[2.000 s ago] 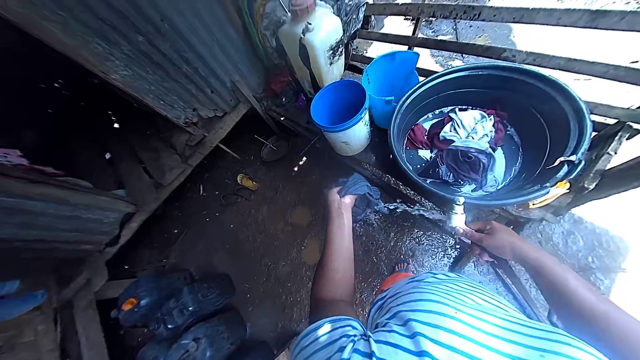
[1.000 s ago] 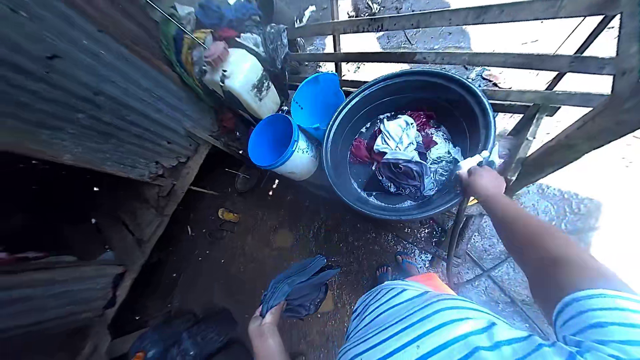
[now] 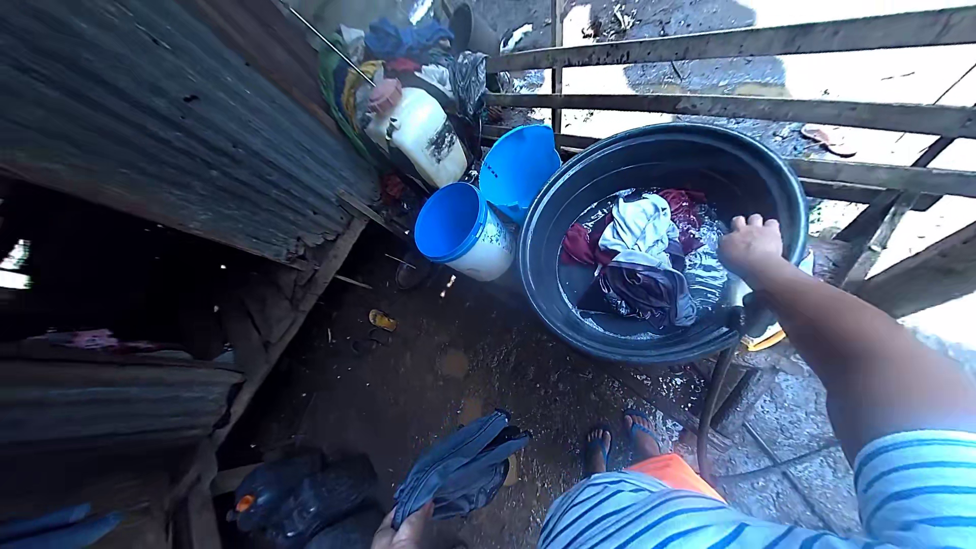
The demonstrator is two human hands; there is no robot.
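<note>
My left hand [image 3: 406, 529], at the bottom edge, grips a wet dark blue garment [image 3: 457, 469] over the ground. A large black plastic tub [image 3: 537, 293] holds water with a white and grey cloth [image 3: 639, 229], a dark purple cloth [image 3: 648, 290] and maroon cloth [image 3: 682, 217]. Over the tub's right side is my right hand [image 3: 751, 242], its fingers bent; whether it holds anything is hidden. A dark hose [image 3: 715, 412] rises to the tub's rim beneath my right forearm. The water beside that hand is rippled.
A white bucket with a blue inside [image 3: 488, 248] and a blue container [image 3: 520, 164] stand left of the tub, near a white jerrycan [image 3: 419, 137]. A wooden rail fence [image 3: 709, 110] runs behind. Dark plastic containers [image 3: 305, 496] lie lower left. My feet in flip-flops [image 3: 640, 435] are below the tub.
My right hand has moved from outside the tub's near rim to over its inside. Water no longer streams onto the blue garment, which has moved away from the tub. The view has shifted.
</note>
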